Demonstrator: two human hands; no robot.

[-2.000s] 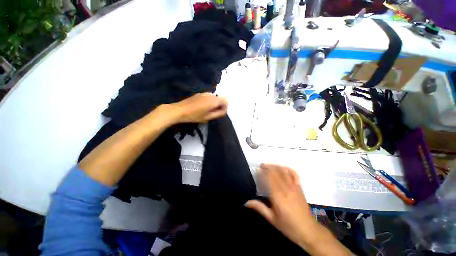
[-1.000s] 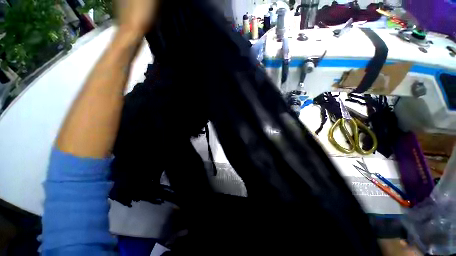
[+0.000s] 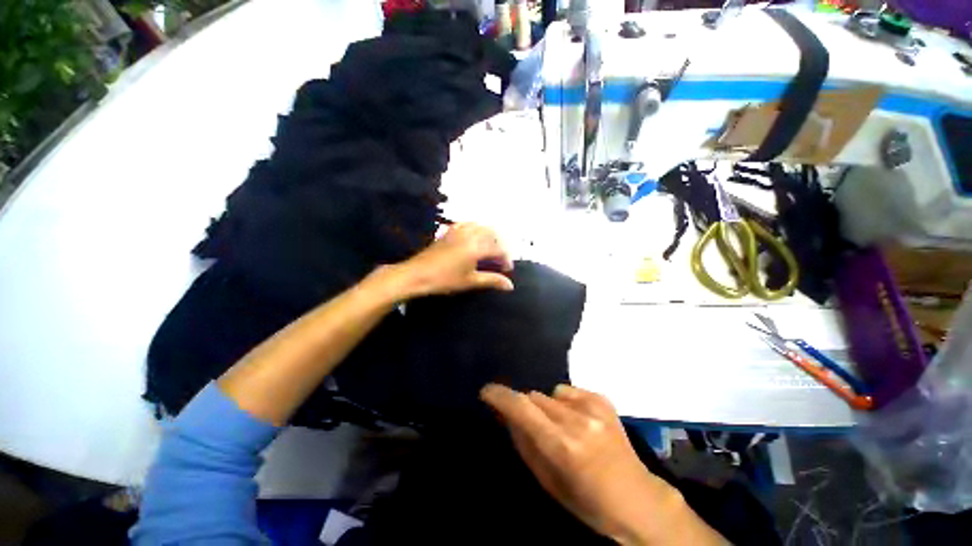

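A black garment piece [image 3: 501, 331] lies over the table's front edge, left of and in front of the needle area. My left hand [image 3: 465, 259] grips its upper part, fingers curled on the cloth. My right hand [image 3: 565, 448] pinches the cloth nearer to me, thumb and fingertips on it. The piece's right corner lies flat on the table beside the machine bed. A large black garment pile [image 3: 352, 149] lies behind and left of my left forearm. The white sewing machine [image 3: 682, 101] stands behind; its presser foot area [image 3: 581, 192] is not under the cloth.
Gold-handled scissors [image 3: 743, 259] lie right of the needle beside black scraps [image 3: 812, 235]. Snips with blue and orange-red handles [image 3: 815, 368] lie nearer the front edge. A purple box [image 3: 881, 325] and a clear plastic bag [image 3: 925, 448] are at the right. A small yellowish square [image 3: 647, 270] lies on the bed.
My left hand has come down from the upper left, where it held the black cloth raised. The cloth now lies on the table. My right hand has come back into view, on the cloth.
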